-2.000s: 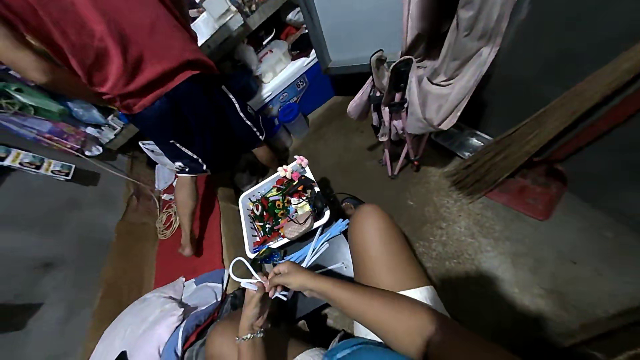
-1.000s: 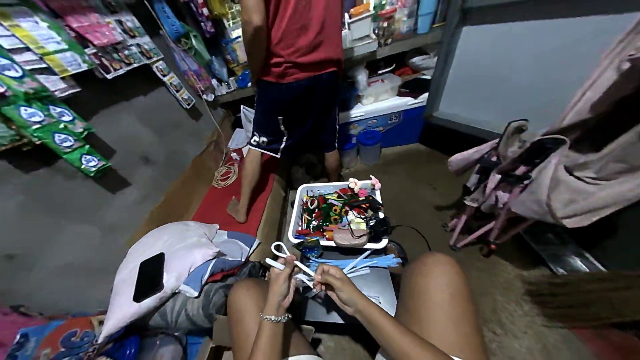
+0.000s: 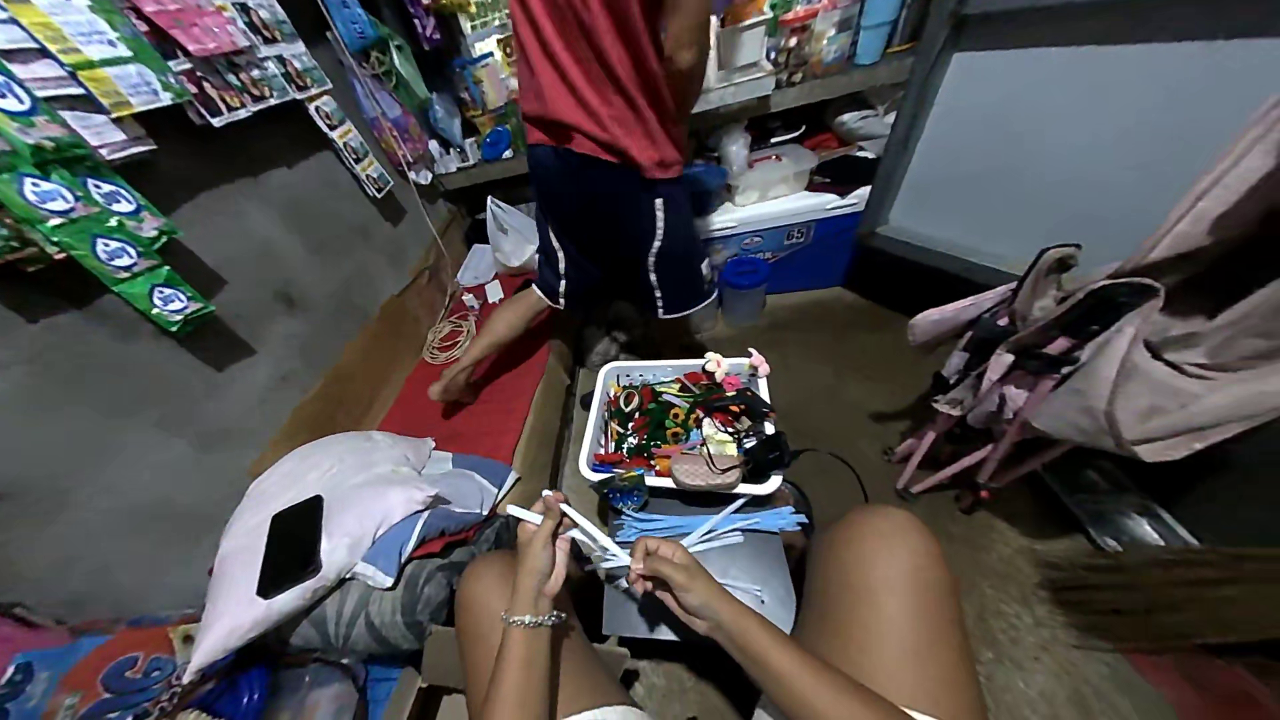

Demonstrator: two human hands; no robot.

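Note:
Between my knees, my left hand (image 3: 543, 552), with a bracelet at its wrist, pinches white fuzzy strips (image 3: 590, 530) that look like pipe cleaners. My right hand (image 3: 672, 582) grips the lower right end of the same strips, its fingertips close together. Under and beyond my hands, light blue strips (image 3: 770, 519) and more white ones lie on a grey flat surface (image 3: 700, 610). Just past these stands a white plastic basket (image 3: 588, 440) full of small coloured craft pieces, with a pink pouch (image 3: 706, 470) and a black cord at its near right side.
A person in a red shirt (image 3: 610, 80) stands beyond the basket, near a blue cooler (image 3: 800, 250). At left, a black phone (image 3: 291, 546) lies on a pillow (image 3: 350, 480). A folded pink stroller (image 3: 1040, 370) stands at right. Sachets (image 3: 110, 220) hang at upper left.
The loop of white strip seen between my hands earlier now shows as straighter, crossing lengths. The view has swung since the oldest frame. Both hands still hold the strips.

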